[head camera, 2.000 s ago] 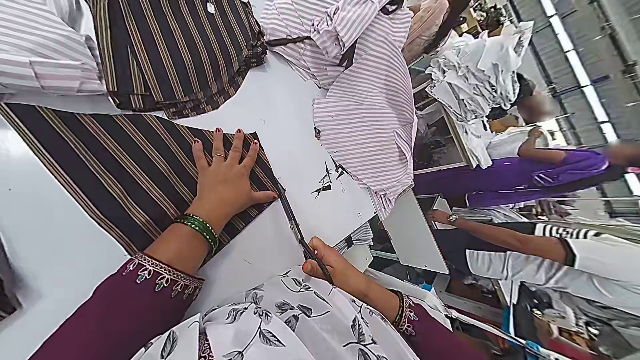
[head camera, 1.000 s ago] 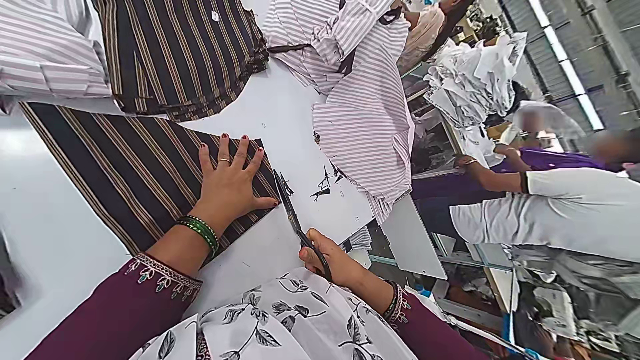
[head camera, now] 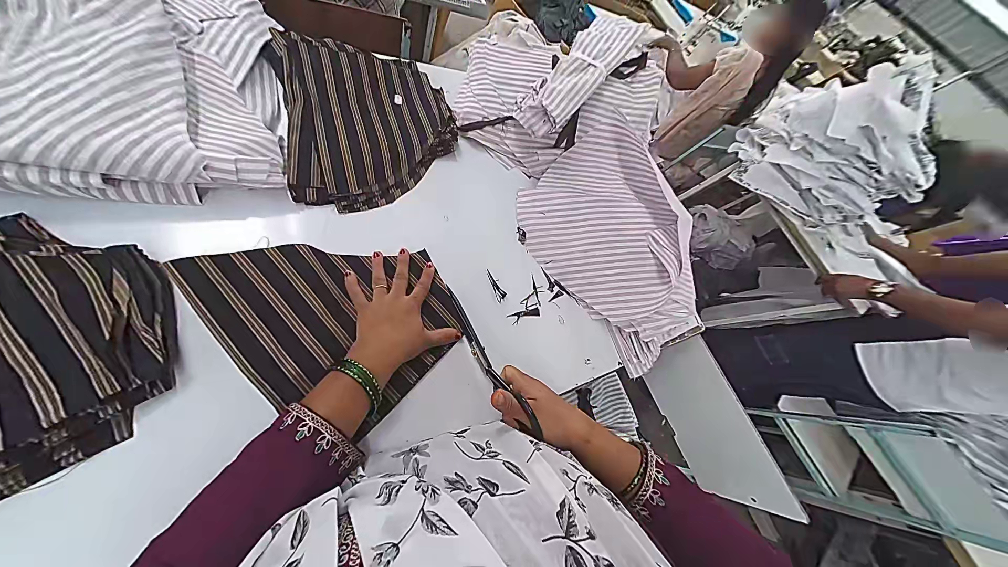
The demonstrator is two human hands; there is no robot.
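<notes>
My left hand (head camera: 394, 319) lies flat with fingers spread on a dark striped fabric piece (head camera: 276, 315), near its right edge. In my right hand (head camera: 543, 405) is a pair of black-handled scissors (head camera: 490, 370); the blades point up and away along the right edge of the fabric, close to my left thumb. Whether the blades are parted cannot be told. Small dark fabric scraps (head camera: 529, 303) lie on the white table to the right of the blades.
Stacked dark striped pieces (head camera: 362, 118) lie beyond, with more (head camera: 71, 331) at the left. Pale striped cloth (head camera: 102, 94) is at the back left, pink-striped garments (head camera: 606, 228) at the right. The table edge (head camera: 587, 382) runs near my right hand. Other people stand beyond and right.
The view has swung, now showing more of the table at left. Co-workers at the right have shifted. My left hand stays flat on the fabric, and my right hand still holds the scissors.
</notes>
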